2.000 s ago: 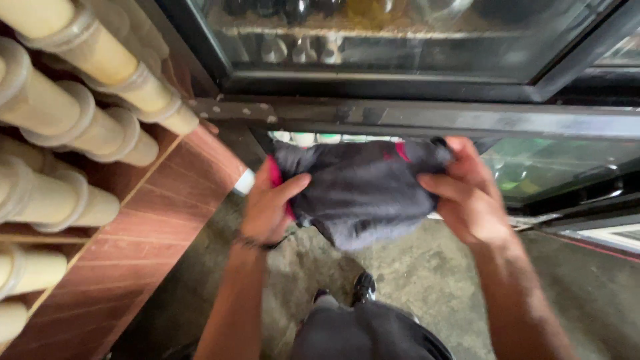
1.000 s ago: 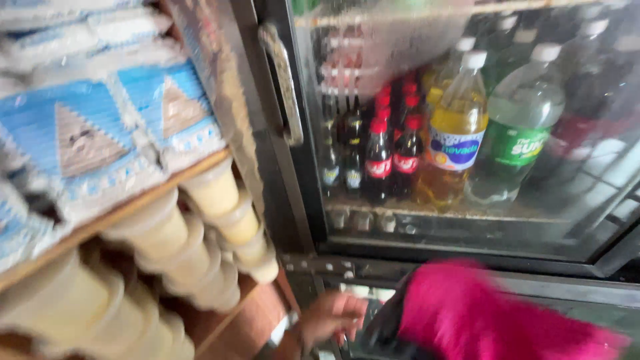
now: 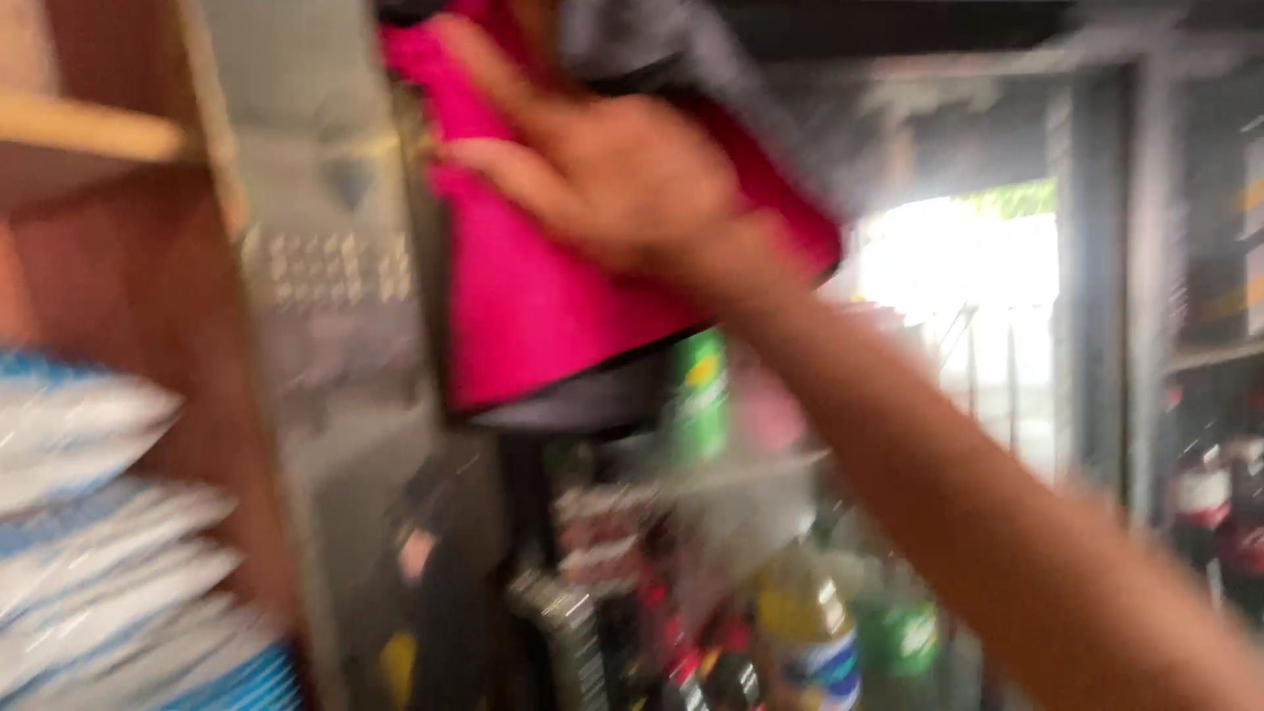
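Note:
My right hand [image 3: 632, 183], its forearm reaching in from the lower right, is on a pink and dark grey cloth [image 3: 553, 306], with thumb and fingers bent over its pink side. The cloth lies at the upper left edge of a glass-door drinks refrigerator [image 3: 1141, 296] and hangs down over its frame. Motion blur hides where exactly it touches. My left hand is out of view. Below the cloth, a metal door handle [image 3: 563, 602] shows on the refrigerator.
Behind the glass stand a yellow drink bottle [image 3: 810, 632], a green bottle [image 3: 701, 395] and several dark bottles. At the left, blue and white packets [image 3: 109, 553] are stacked in a wooden shelf unit [image 3: 128, 267]. A bright reflection crosses the glass.
The cloth, held between both hands low down two seconds ago, is now high at the refrigerator's upper left edge under my right hand. My left hand has left view. The view has swung up.

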